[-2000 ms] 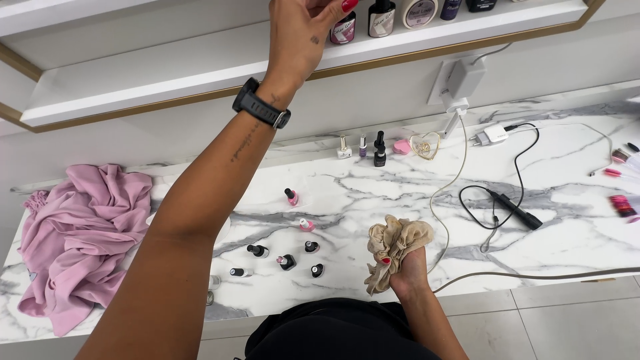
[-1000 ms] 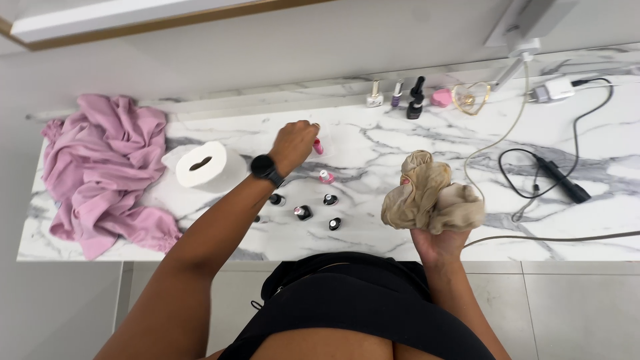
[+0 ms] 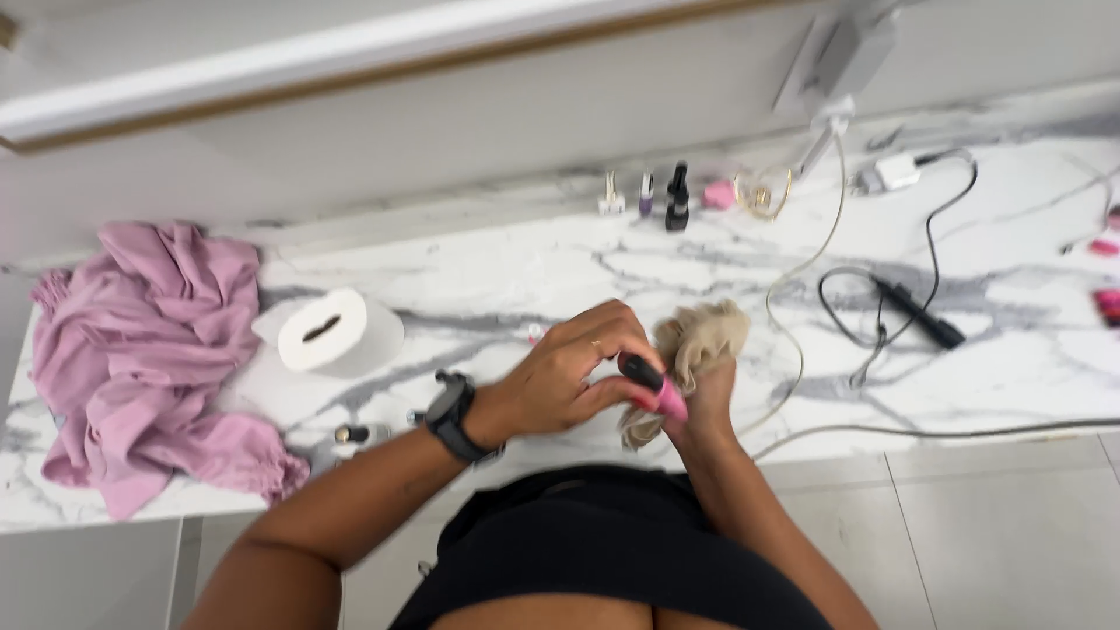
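My left hand point(image 3: 582, 367), with a black watch on its wrist, grips a pink nail polish bottle point(image 3: 672, 402) by its black cap. The bottle is tilted and touches or nearly touches my right hand point(image 3: 707, 407). A crumpled beige cloth point(image 3: 704, 337) is held in my right hand, whose fingers are mostly hidden by the cloth and my left hand. A small bottle with a black cap point(image 3: 352, 434) lies near the front edge, left of the watch. Another pink item point(image 3: 535, 332) shows just behind my left hand.
A pink garment point(image 3: 157, 359) and a white paper roll point(image 3: 324, 332) occupy the left side. Small bottles, including a black one point(image 3: 677, 199), stand along the wall. Cables and a black pen-like device point(image 3: 919, 315) lie at right. A white shelf point(image 3: 350, 66) overhangs the counter.
My left hand was up at the shelf, then down at a pink bottle on the counter. It has since moved right and lifted that bottle to the beige cloth. The paper roll has come into view.
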